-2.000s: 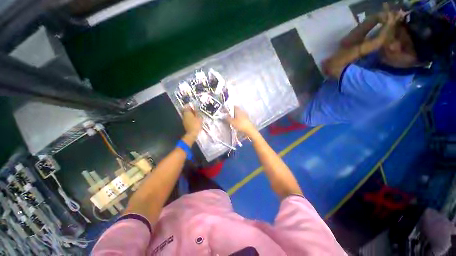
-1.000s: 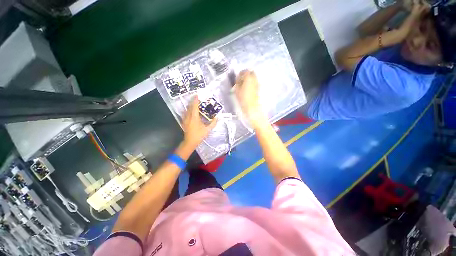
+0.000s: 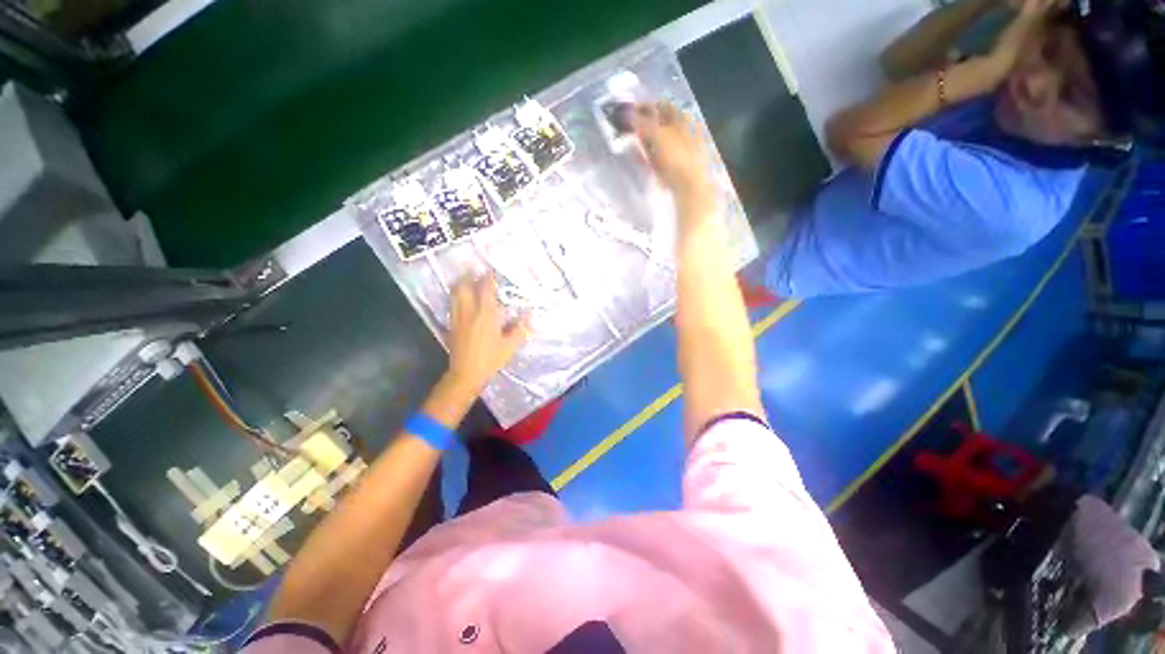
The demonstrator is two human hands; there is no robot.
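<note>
A silvery tray (image 3: 575, 326) lies in front of me. Several circuit board assemblies (image 3: 465, 205) stand in a slanted row along its far left side, with white cables (image 3: 549, 262) trailing toward me. My right hand (image 3: 667, 143) is at the tray's far right with its fingers on another circuit board (image 3: 621, 118), partly hidden by the fingers. My left hand (image 3: 482, 330), with a blue wrist strap, is over the tray's near left part by the cables, fingers apart and holding nothing that I can see.
A cream-yellow test fixture (image 3: 271, 501) with wires is at the lower left, beside a grey box (image 3: 77, 275). A single unit (image 3: 79, 463) and a crowded tray of units (image 3: 38, 549) are at the far left. A co-worker in blue (image 3: 945, 205) is at the right.
The boards that were grouped near my hands now stand in a row. My right hand has moved to the far right part of the tray with a board. My left hand has let go of its board.
</note>
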